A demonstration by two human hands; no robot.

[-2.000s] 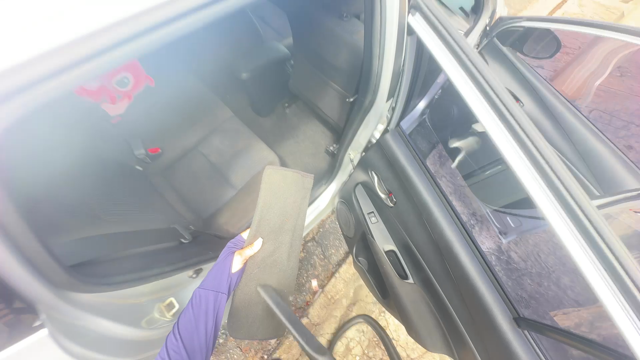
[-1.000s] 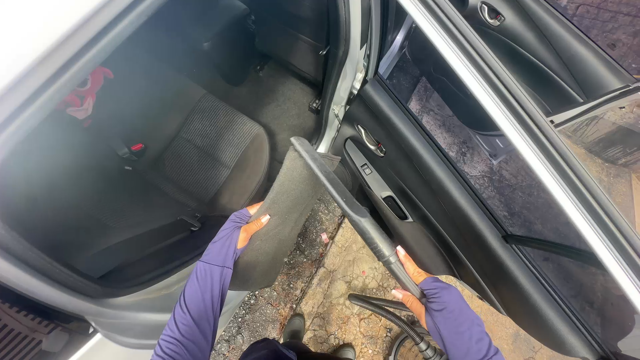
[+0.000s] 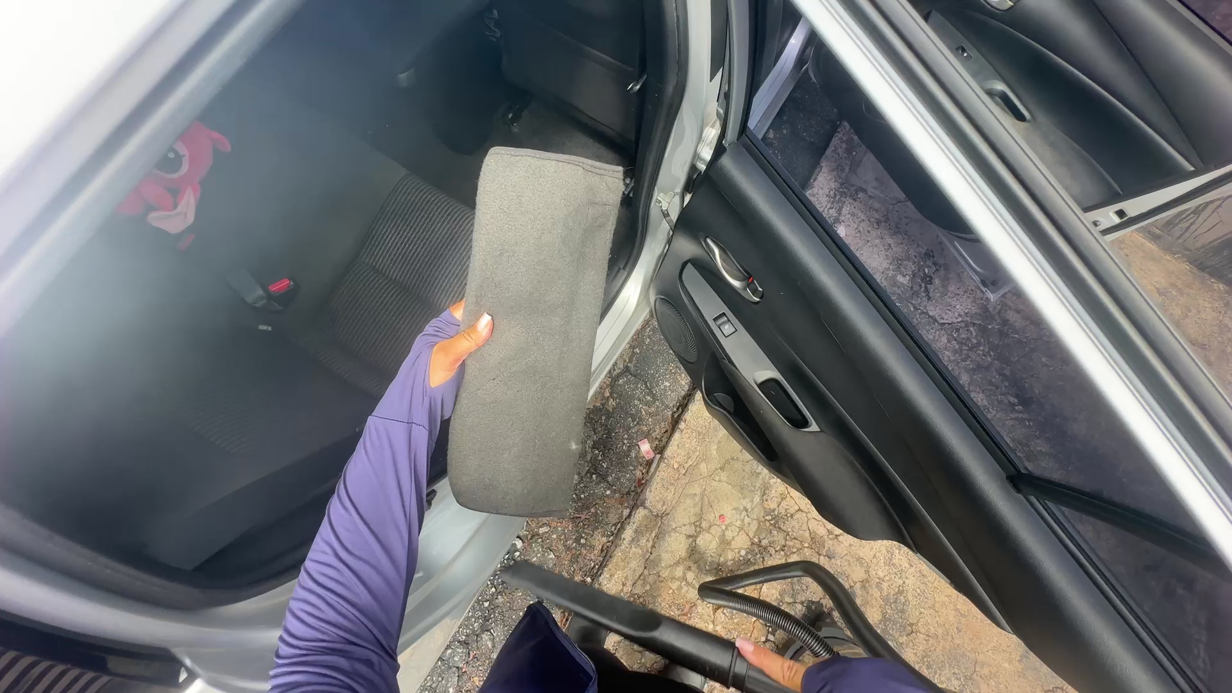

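Observation:
My left hand (image 3: 460,345) grips the left edge of a grey carpet car mat (image 3: 539,337), its thumb on the near face. The mat hangs upright in front of the open rear doorway. Low in the view, my right hand (image 3: 772,664) holds a black plastic vacuum cleaner wand (image 3: 626,616), whose tip points left below the mat, apart from it. The corrugated vacuum hose (image 3: 770,616) loops beside this hand. Most of the right hand is cut off by the lower edge of the frame.
Behind the mat is the car's rear seat (image 3: 404,260), with a pink plush toy (image 3: 183,178) and a seat belt buckle (image 3: 279,286). An open rear door (image 3: 847,366) stands on the right. Cracked pavement (image 3: 712,520) lies below, and the silver door sill (image 3: 621,337) runs past the mat.
The wand lay against the mat's upper part one second ago; it is now lower, away from the mat, with my right hand. The mat has turned more upright in my left hand.

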